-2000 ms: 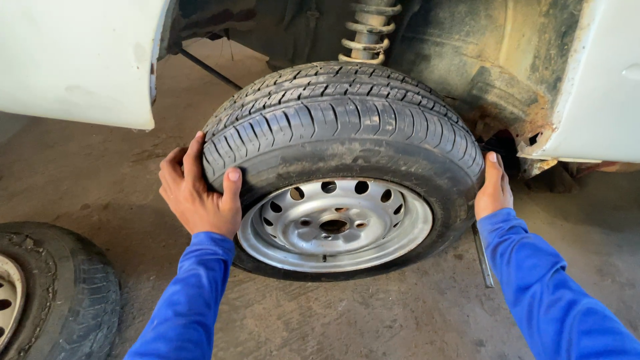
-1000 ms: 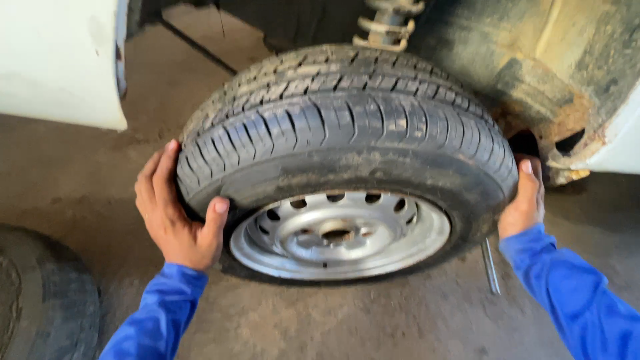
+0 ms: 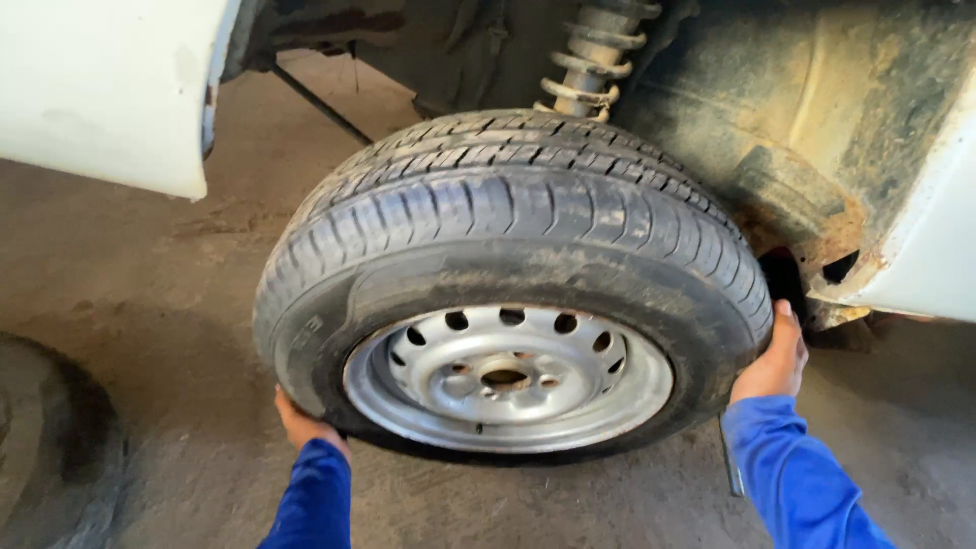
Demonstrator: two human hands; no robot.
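A car wheel, a black tyre (image 3: 503, 267) on a silver steel rim (image 3: 511, 435), stands in front of the wheel arch, its top tilted away from me. My left hand (image 3: 309, 427) grips the tyre low on the left side, fingers partly hidden by it. On the right side, my right hand (image 3: 774, 362) presses against the tyre's edge. Behind the tyre's top rises a coil spring on a strut (image 3: 591, 69). The hub is hidden by the wheel.
White body panels (image 3: 99, 91) flank the rusty wheel arch (image 3: 762, 137). A second tyre (image 3: 61, 450) lies on the concrete floor (image 3: 191, 282) at the lower left. A thin metal bar (image 3: 730, 461) lies near my right sleeve.
My left hand has moved from the tyre's upper left side down to its lower left. My right hand has moved slightly lower on the right side.
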